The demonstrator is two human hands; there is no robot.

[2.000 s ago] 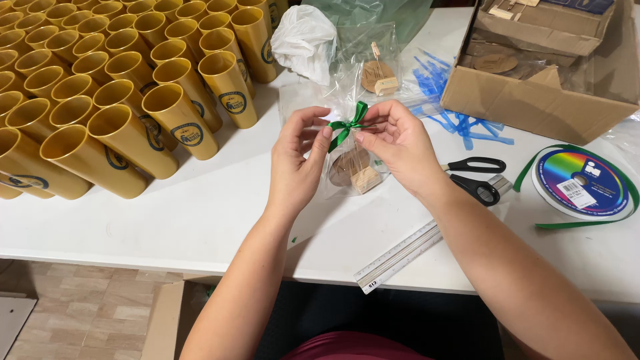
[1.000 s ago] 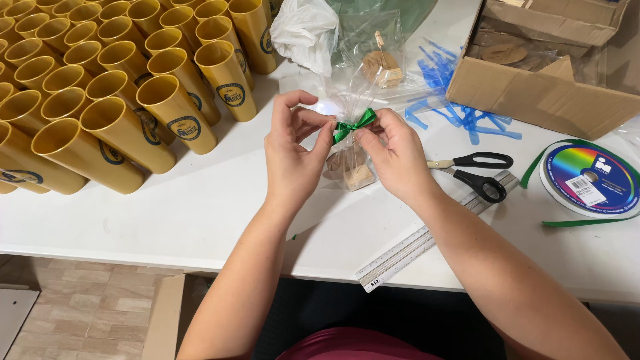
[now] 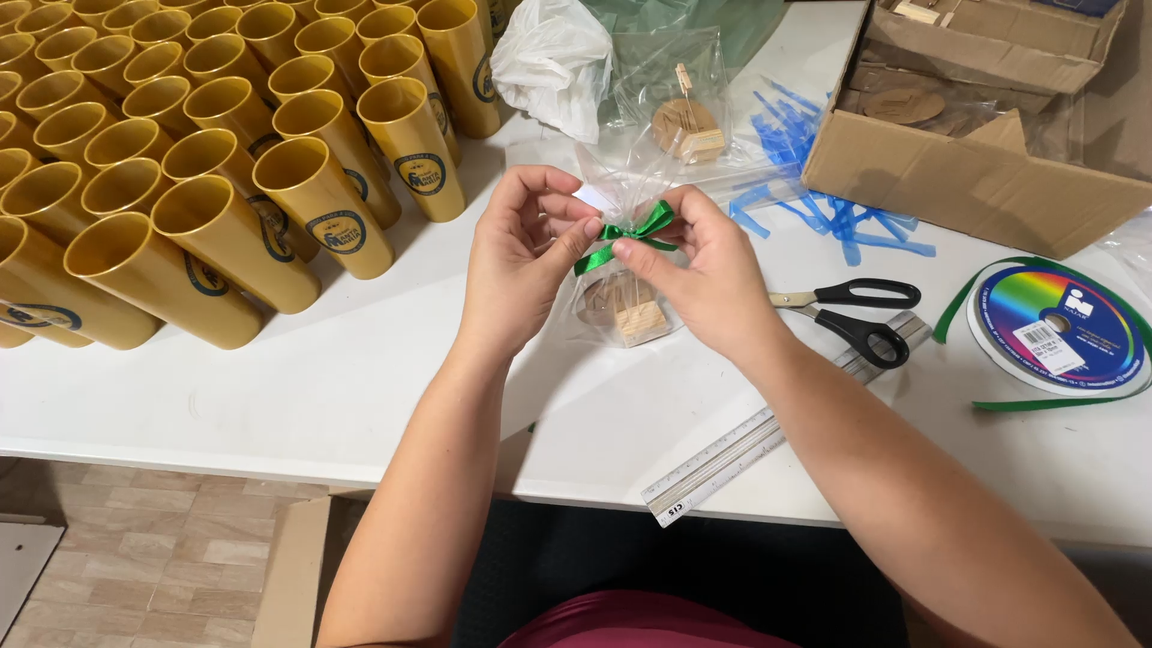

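Observation:
A green satin ribbon bow is tied around the gathered neck of a clear plastic bag. Inside the bag lie a round wooden piece and a small wooden block. My left hand pinches the bow's left side between thumb and fingers. My right hand holds the right side, its thumb just below the knot and its fingers partly hidden behind. Black-handled scissors lie right of my right hand, over a ruler. Further right is a spool of green ribbon with a loose end.
Many gold cups stand at the left. Behind my hands are a crumpled white plastic bag and another clear bag with wooden pieces. Blue strips lie before an open cardboard box. The table's front edge is near my forearms.
The bow's loops and tails sit differently between my fingers, and both hands have shifted their grip slightly around it. The scissors and spool have not moved on the table.

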